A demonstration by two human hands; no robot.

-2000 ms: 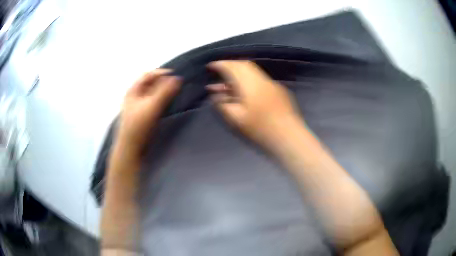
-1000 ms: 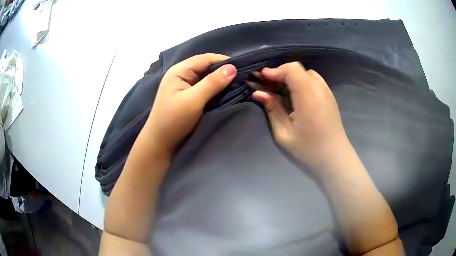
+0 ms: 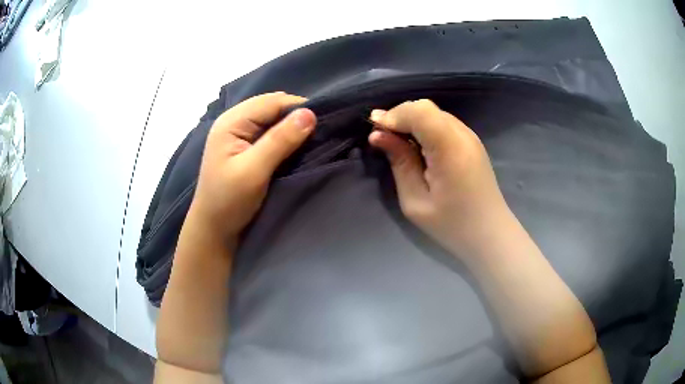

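A dark grey garment (image 3: 345, 277) covers much of the white table, with a smooth shiny layer nearest me and stacked dark folds along its upper and left side. My left hand (image 3: 244, 161) grips the folded edge between thumb and fingers, left of centre. My right hand (image 3: 439, 169) is just right of it, thumb and index finger pinched together over the dark folds. A tiny dark point shows at its fingertips; I cannot tell if it is a snips tip, a thread or cloth. The right palm is hidden.
The white table (image 3: 82, 180) has a thin dark joint line left of the garment. Pale cloth or plastic (image 3: 11, 150) lies at the left edge, with another pale piece (image 3: 49, 46) at the upper left. Grey floor (image 3: 90, 349) shows at the lower left.
Over the last second my left hand has moved slightly left, widening the gap between the hands. My right thumb and index finger have closed together. Earlier both hands were farther left and blurred.
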